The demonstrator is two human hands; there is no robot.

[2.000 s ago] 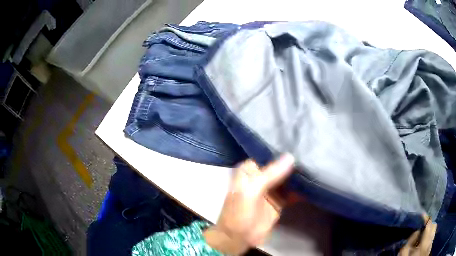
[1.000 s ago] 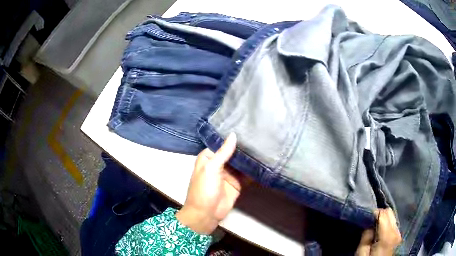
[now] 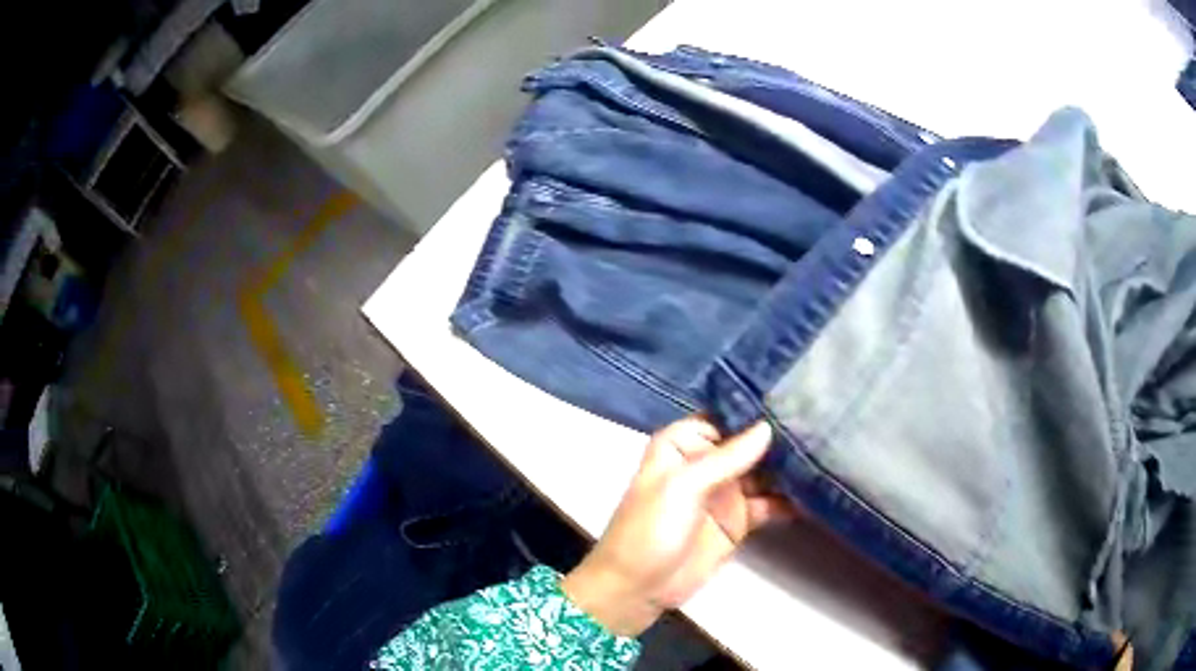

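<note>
A denim jacket lies inside out at the right of the head view, pale grey-blue inside with a dark blue hem and a placket with small silvery buttons. My left hand, in a green patterned sleeve, pinches the hem's corner where it meets the placket, thumb on top and fingers partly hidden beneath. Of my right hand only a small fingertip shows at the bottom right, by the hem; the rest is hidden or cut off.
Folded dark blue denim lies on the white table, left of the jacket. Dark denim hangs below the table's edge. A grey bin stands behind, a green crate at lower left. Yellow lines mark the floor.
The view has shifted, moving jacket and table rightward in the picture. The placket now lies straighter with its buttons showing. My left hand still holds the hem corner; my right hand has nearly left the picture.
</note>
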